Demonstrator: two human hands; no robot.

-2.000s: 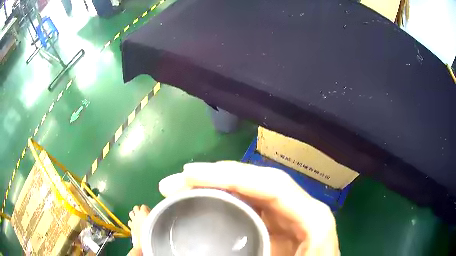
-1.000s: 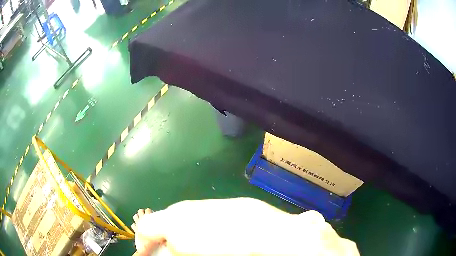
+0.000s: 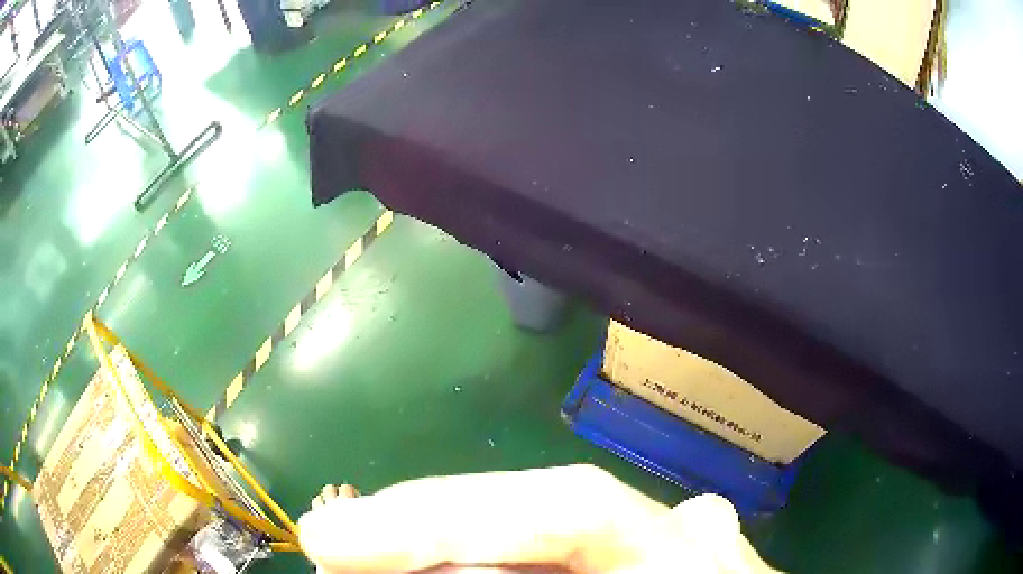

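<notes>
My right hand [image 3: 505,518] is large, very close to the camera and washed out at the bottom edge, which cuts it off. Its fingers are bent and lie together, pointing left. The flask cup is not visible, so what the hand holds cannot be told. A few small fingertips [image 3: 337,492] show just behind it on the left, apparently of my left hand; the rest of that hand is hidden.
A black-covered table [image 3: 673,135] fills the upper right. Under its edge are a blue crate [image 3: 673,440] with a tan printed cardboard [image 3: 707,392] and a grey bin-like object [image 3: 532,303]. A yellow-railed trolley [image 3: 144,420] with a taped carton [image 3: 107,482] stands lower left.
The cup, seen two seconds ago in my right hand, has gone out of sight. The hand has moved lower in the picture, and the view has shifted slightly.
</notes>
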